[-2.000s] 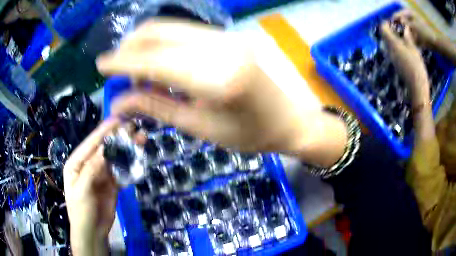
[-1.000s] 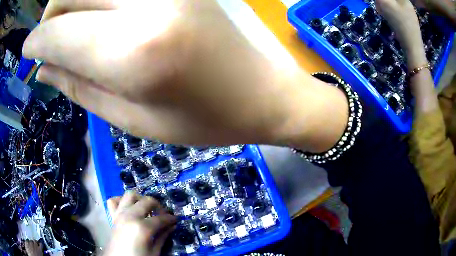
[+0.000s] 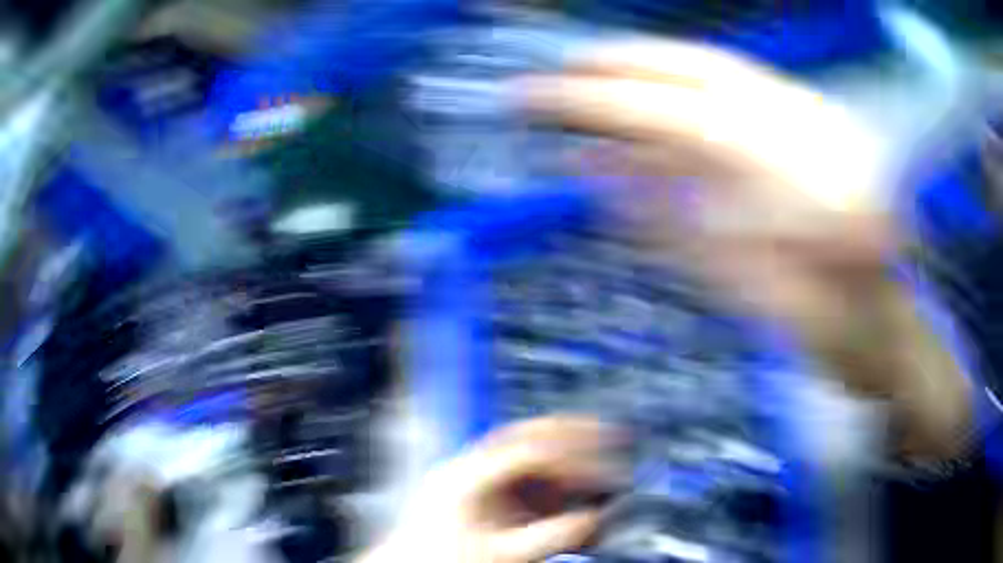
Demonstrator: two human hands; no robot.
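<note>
The frame is strongly blurred. A blue tray (image 3: 449, 341) lies in front of me, with rows of camera modules (image 3: 594, 319) in it. My left hand (image 3: 528, 484) is low over the tray's left side, fingers bent; whether it holds a module cannot be told. My right hand (image 3: 726, 143) reaches over the tray's far right part, fingers pointing left; its fingertips are too blurred to show whether they hold anything. A pale, clear-looking plastic bag (image 3: 467, 121) shows behind the tray, beside the right fingertips.
A dark pile of wired assemblies (image 3: 231, 341) lies left of the tray. A whitish bundle (image 3: 187, 473) is at the lower left. Blurred blue shapes and a dark green surface (image 3: 341, 165) lie beyond the tray.
The view has swung left, so the tray appears further right and the neighbouring tray is out of view. My right hand appears further right and smaller. My left hand is still low at the tray.
</note>
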